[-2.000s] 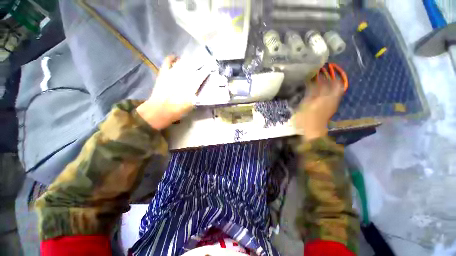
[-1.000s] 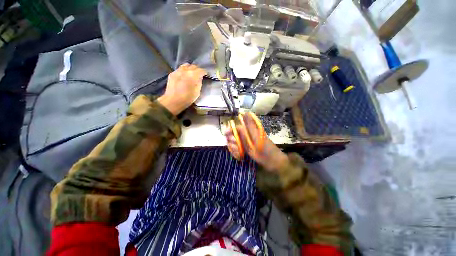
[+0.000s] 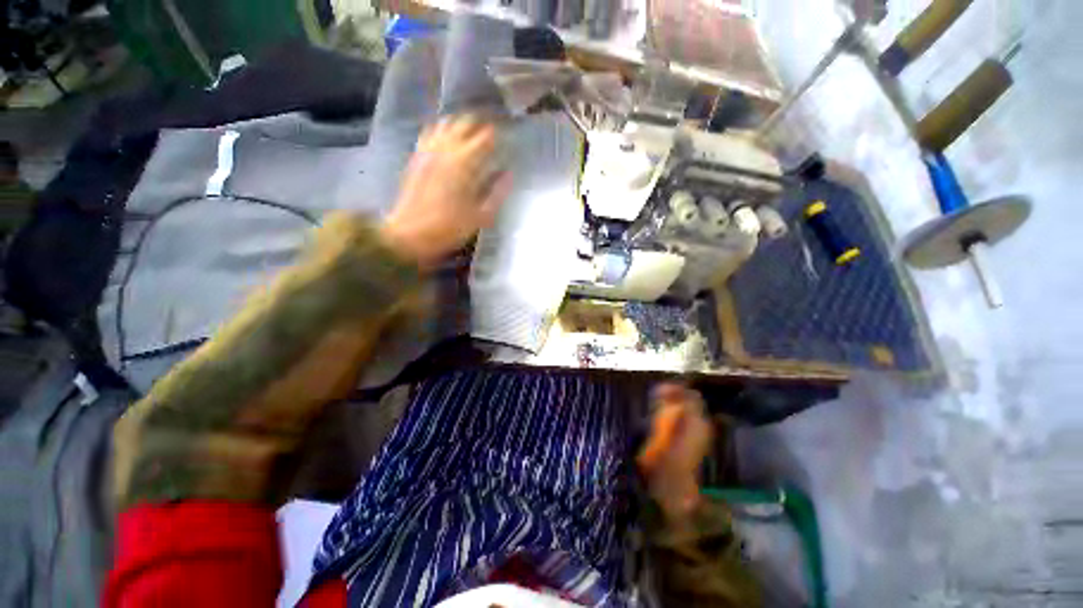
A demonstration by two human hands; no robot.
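My left hand [image 3: 451, 190], motion-blurred, is on or just above a grey garment panel [image 3: 517, 255] at the left of the overlock machine [image 3: 629, 172]. Whether its fingers grip the cloth is unclear. The panel lies flat over the machine's left side and reaches the table's front edge. More grey cloth [image 3: 255, 261] with a curved dark seam and a white tag [image 3: 222, 163] spreads left beneath my forearm. My right hand [image 3: 679, 445], blurred, is below the table edge beside the striped apron. An orange patch in it looks like the scissors' handles; the blades are not clear.
Dark trimmings [image 3: 665, 321] lie on the pale table edge [image 3: 618, 356]. Right of the machine, a blue mat [image 3: 831, 285] holds a yellow-and-dark tool [image 3: 831, 232]. A round disc stand [image 3: 968, 232] stands farther right. A green-framed object [image 3: 808, 534] is low at the right.
My right hand has moved from the needle area down past the table edge, with orange still showing. My left hand has moved up and slightly right. The grey panel now covers the table left of the needle.
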